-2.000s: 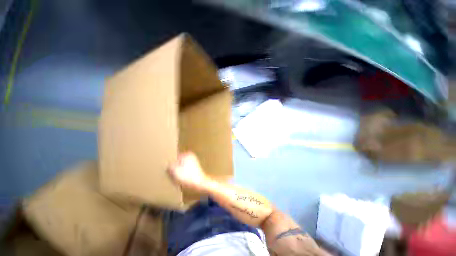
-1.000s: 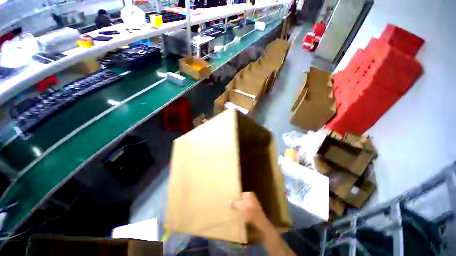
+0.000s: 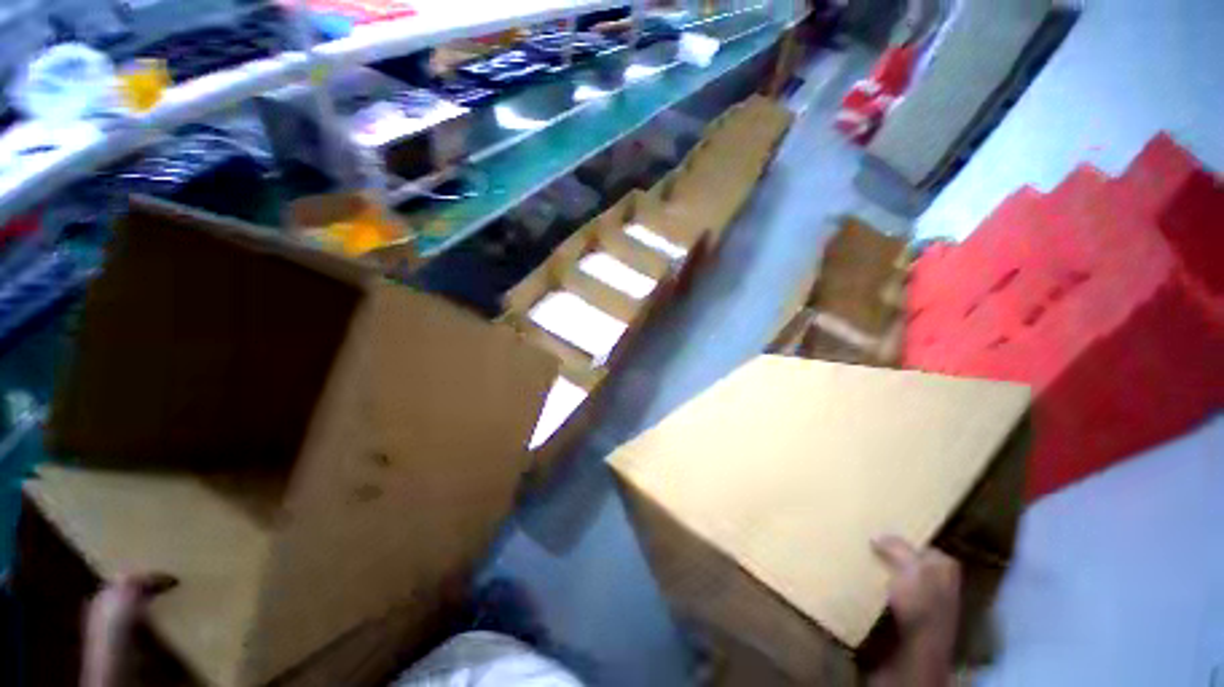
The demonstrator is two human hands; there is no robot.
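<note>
My left hand [image 3: 121, 620], bare and near the bottom left, grips the lower edge of an open brown shipping carton [image 3: 416, 443]. That carton is tilted, with its dark opening towards the upper left. My right hand [image 3: 921, 591], bare and at the lower right, grips the edge of a second brown shipping carton [image 3: 832, 470]. The second carton's plain side faces up and its dark opening faces right. Fingers of both hands are partly hidden at the carton edges, and the picture is a little blurred.
A row of open cartons [image 3: 725, 168] with white inside stands on the floor ahead. The green belt [image 3: 537, 161] and white bench [image 3: 443, 30] run along the left. Red stacked blocks [image 3: 1047, 295] stand at the right. A carton of orange-yellow pieces [image 3: 352, 231] sits at the belt edge.
My left hand has come into view holding another carton at the left. The carton in my right hand has moved right and turned. The view is closer to the carton row.
</note>
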